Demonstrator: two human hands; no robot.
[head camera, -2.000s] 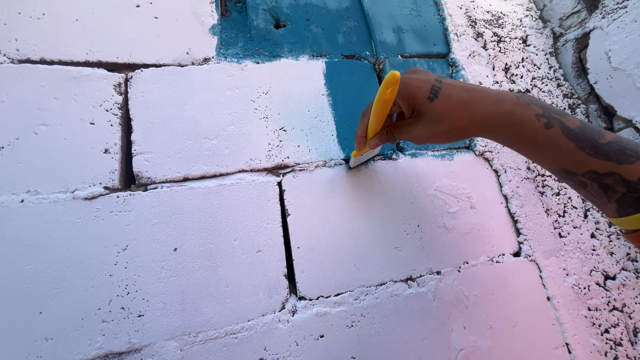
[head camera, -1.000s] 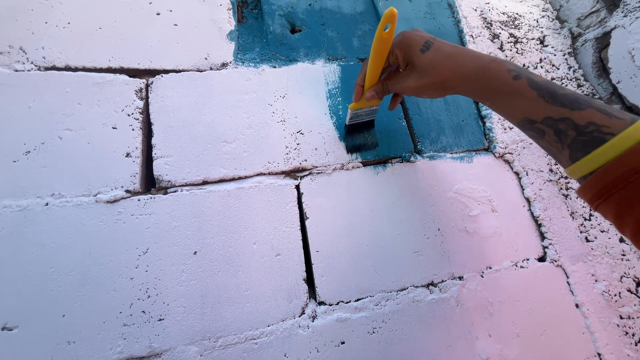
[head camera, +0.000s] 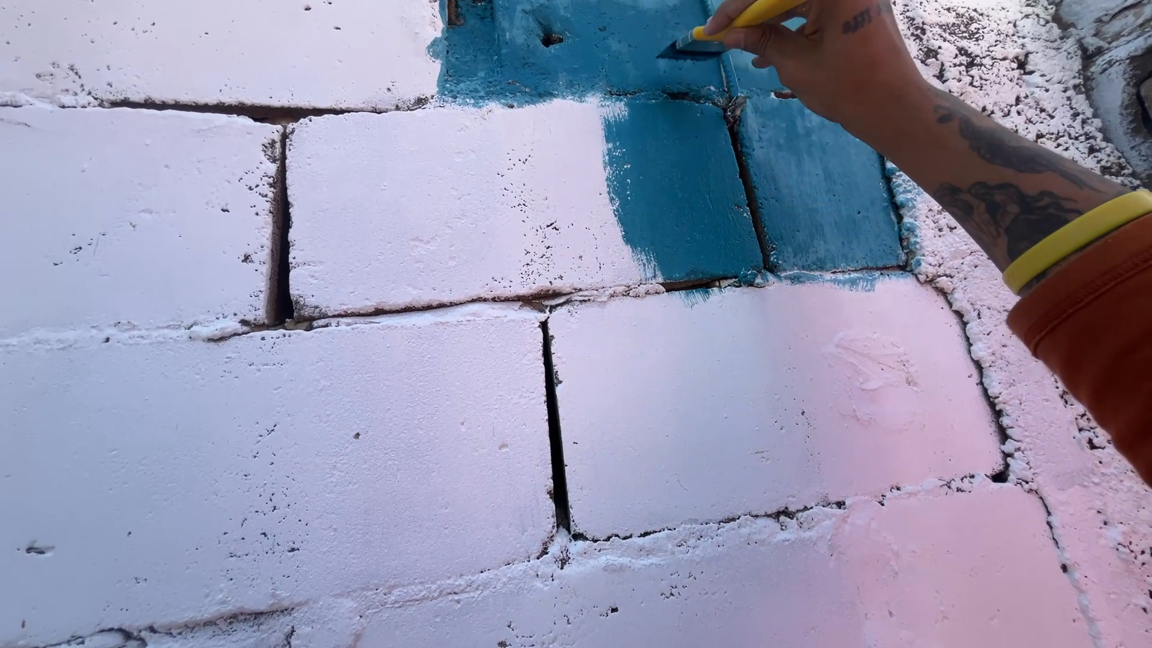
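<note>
My right hand (head camera: 819, 54), at the upper right, grips a paintbrush (head camera: 747, 16) by its yellow handle. The brush's dark bristles lie against or just over blue-painted block (head camera: 585, 54) near the top edge; which of the two I cannot tell. Below the hand, blue paint (head camera: 684, 189) covers the right part of a white block (head camera: 450, 198), with a ragged left edge. A smaller block (head camera: 819, 180) beside it is blue too. Thin blue strokes mark the top of the pinkish block (head camera: 774, 405) underneath. My left hand is out of view.
White and pale pink blocks (head camera: 270, 468) fill the wall, with dark open gaps (head camera: 556, 432) between some of them. Rough, pitted mortar (head camera: 1035, 378) runs down the right side. Grey, cracked material (head camera: 1116, 72) shows at the upper right corner.
My right hand has lifted the brush up from the lower edge of the blue patch to the blue area above. The view has shifted somewhat.
</note>
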